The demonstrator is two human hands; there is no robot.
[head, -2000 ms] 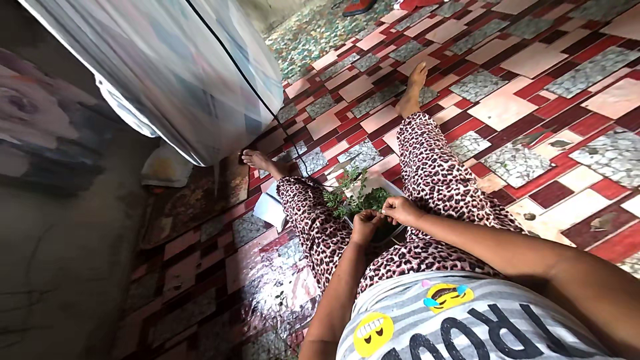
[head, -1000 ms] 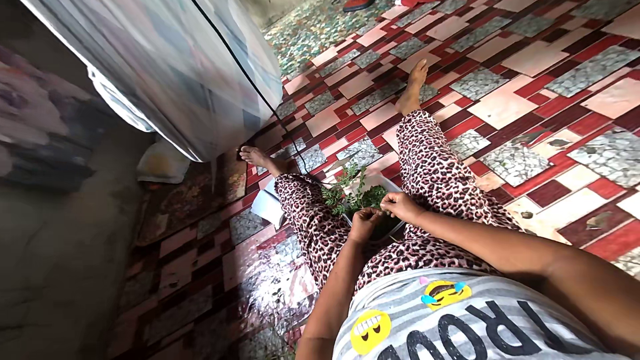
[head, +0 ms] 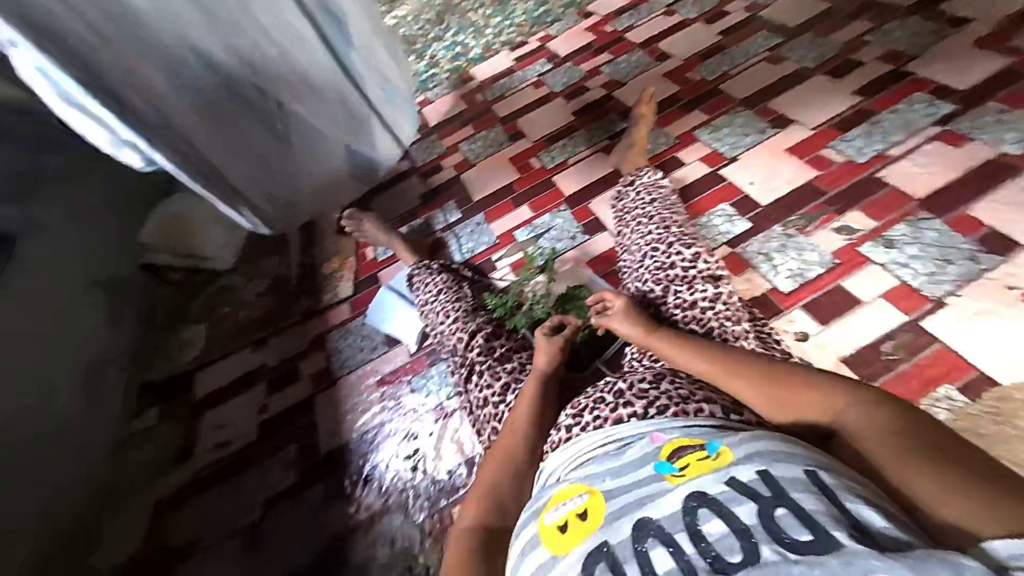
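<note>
Leafy green sprigs (head: pixel 524 298) lie between my thighs, over what seems a pale container (head: pixel 596 280) whose shape is mostly hidden. My left hand (head: pixel 556 340) is at the near edge of the leaves, its fingers curled together; whether a stem is pinched in them is too small to tell. Close beside it on the right, my right hand (head: pixel 620 314) has thumb and forefinger near each other at the leaves, and I cannot tell if they hold a piece. Dark shadow lies below the two hands.
My legs in leopard-print trousers (head: pixel 688 264) stretch out over the patterned red floor (head: pixel 840 200). A white and bluish object (head: pixel 396 312) lies outside my left leg. A pale hanging cloth (head: pixel 264 96) is at the upper left, with a whitish bundle (head: pixel 192 232) below it.
</note>
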